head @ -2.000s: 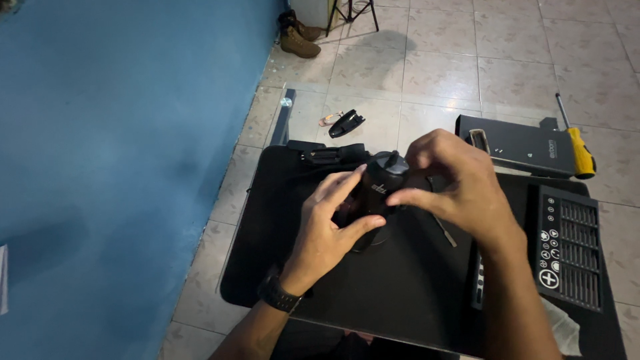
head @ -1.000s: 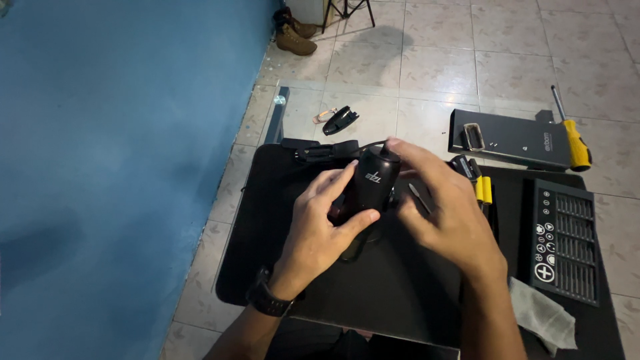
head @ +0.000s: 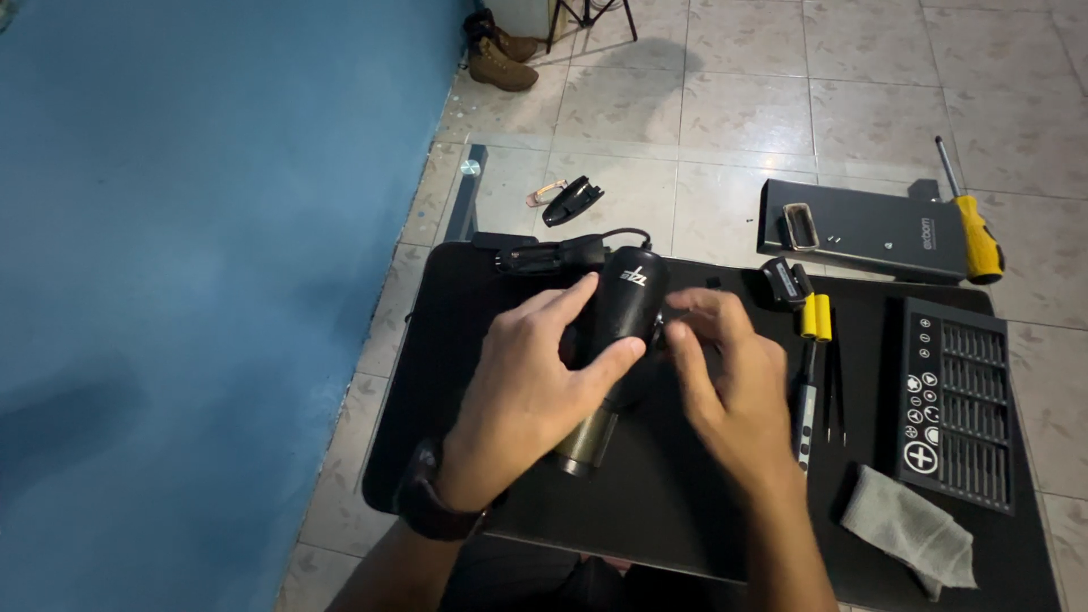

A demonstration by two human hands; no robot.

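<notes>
My left hand (head: pixel 531 378) is closed around a black cylindrical device (head: pixel 627 297) with white lettering, its thumb across the front. A cable loops from the device's top end toward a dark part (head: pixel 548 257) behind it. Below the device a metallic cylinder (head: pixel 588 442) shows above the black mat (head: pixel 688 518); whether they are joined I cannot tell. Close to the device's right side, my right hand (head: pixel 731 365) has its thumb and fingertips apart. A small shiny piece shows between that hand and the device, and I cannot tell whether the fingers touch it.
At the right lie a bit case (head: pixel 956 404), a grey cloth (head: pixel 914 527), black tweezers (head: pixel 835 382), a pen-shaped driver (head: pixel 806 425), yellow cylinders (head: pixel 816 318) and a black clip-like part (head: pixel 784 283). Farther back are a dark box (head: pixel 867 225), a yellow-handled screwdriver (head: pixel 982 242) and a black shell (head: pixel 572 201).
The device has turned, so its lettering faces up more fully. My right hand has come off its top end and moved down along its right side.
</notes>
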